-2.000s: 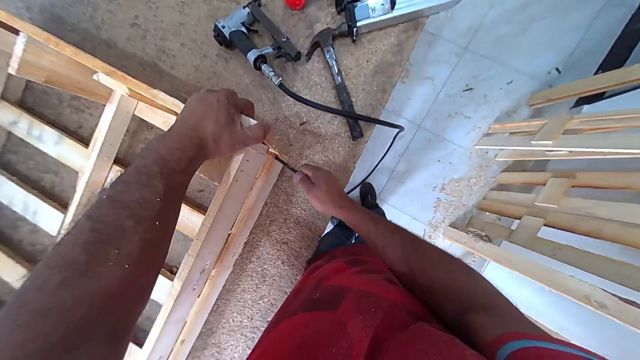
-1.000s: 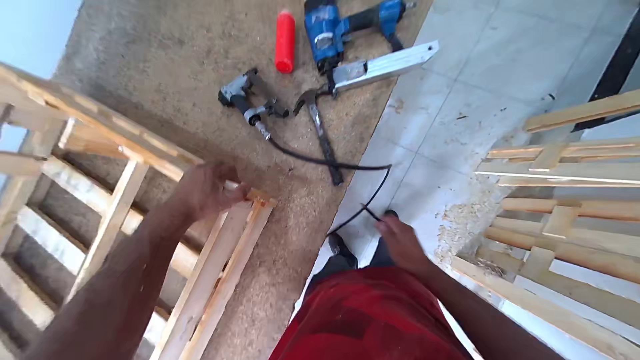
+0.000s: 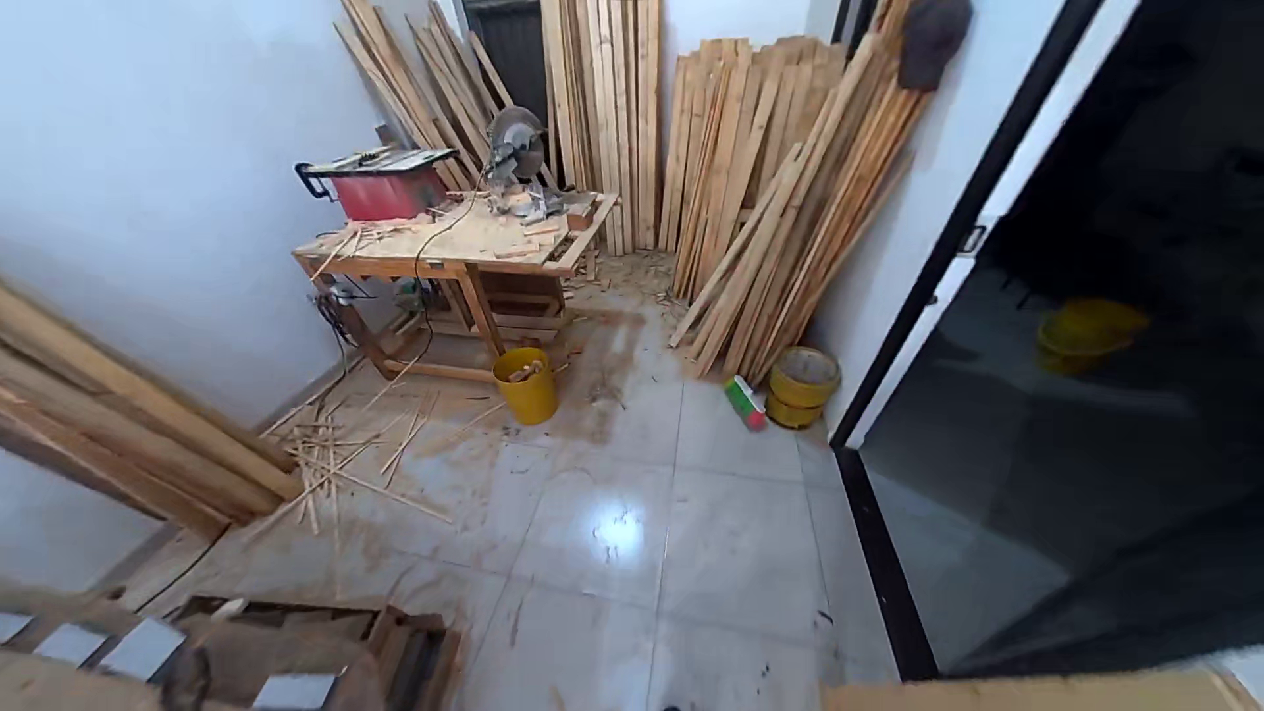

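Neither of my hands shows in the head view now. A wooden workbench (image 3: 444,247) stands at the upper left, scattered with offcuts. On it are a red table saw (image 3: 387,188) and a miter saw (image 3: 516,158). A yellow bucket (image 3: 528,387) holding wood scraps stands at the bench's front leg. Tall wooden boards (image 3: 755,178) lean against the far wall, and more thick boards (image 3: 128,415) lean at the left.
Thin wood strips (image 3: 331,464) litter the tiled floor at left. A green and red brush head (image 3: 745,403) lies beside yellow buckets (image 3: 803,387). A dark glass door (image 3: 1106,415) stands at right. A low wooden frame (image 3: 425,652) is at the lower left.
The view has swung up and away from the wooden frame, nail guns and hammer toward the room. Both hands, seen in the earlier frames, are out of view.
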